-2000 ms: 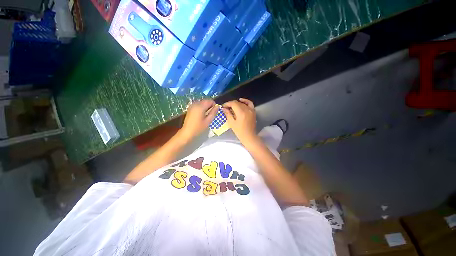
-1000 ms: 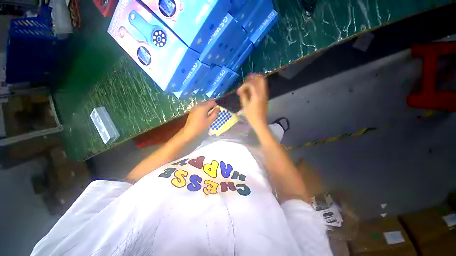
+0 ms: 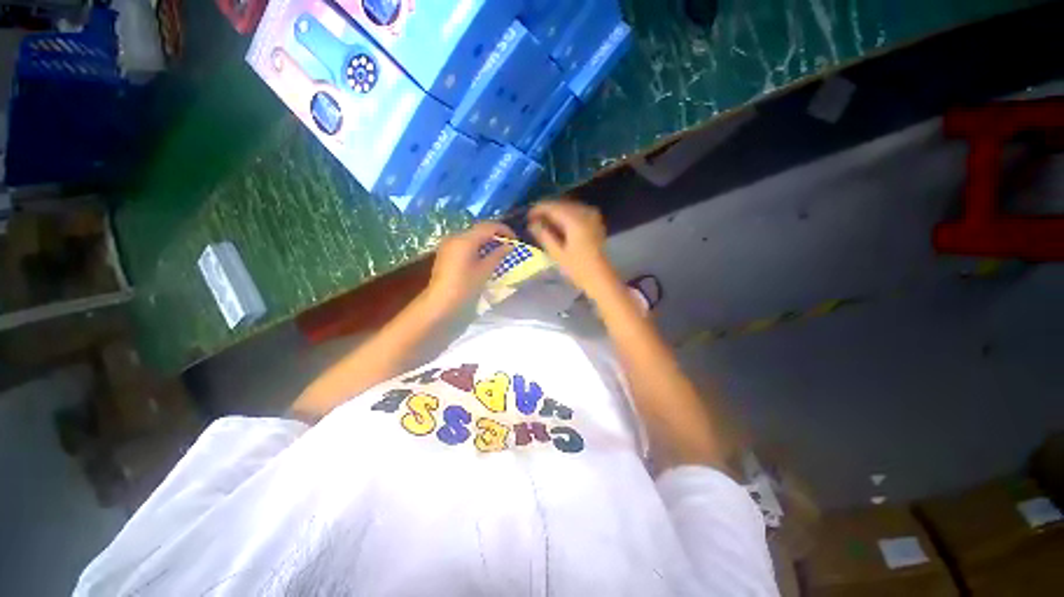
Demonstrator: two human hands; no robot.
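Note:
A pale yellow sticker sheet (image 3: 519,264) with rows of blue dots is in front of my shirt, just off the bench edge. My left hand (image 3: 469,262) grips its left side. My right hand (image 3: 569,239) is at the sheet's upper right, fingers bent and blurred; whether they pinch the sheet or a sticker cannot be seen. Stacked blue and white retail boxes (image 3: 350,99) with a device picture lie on the green bench (image 3: 280,222), beyond my hands.
A small white carton (image 3: 231,286) lies near the bench edge at the left. A blue crate (image 3: 64,105) is at the far left. A red stool (image 3: 992,175) stands at the right. Brown cartons (image 3: 974,525) are on the floor at the lower right.
My right hand moved up and away from the sheet, then came back down to its upper edge. My left hand kept hold of the sheet. The boxes have not been moved.

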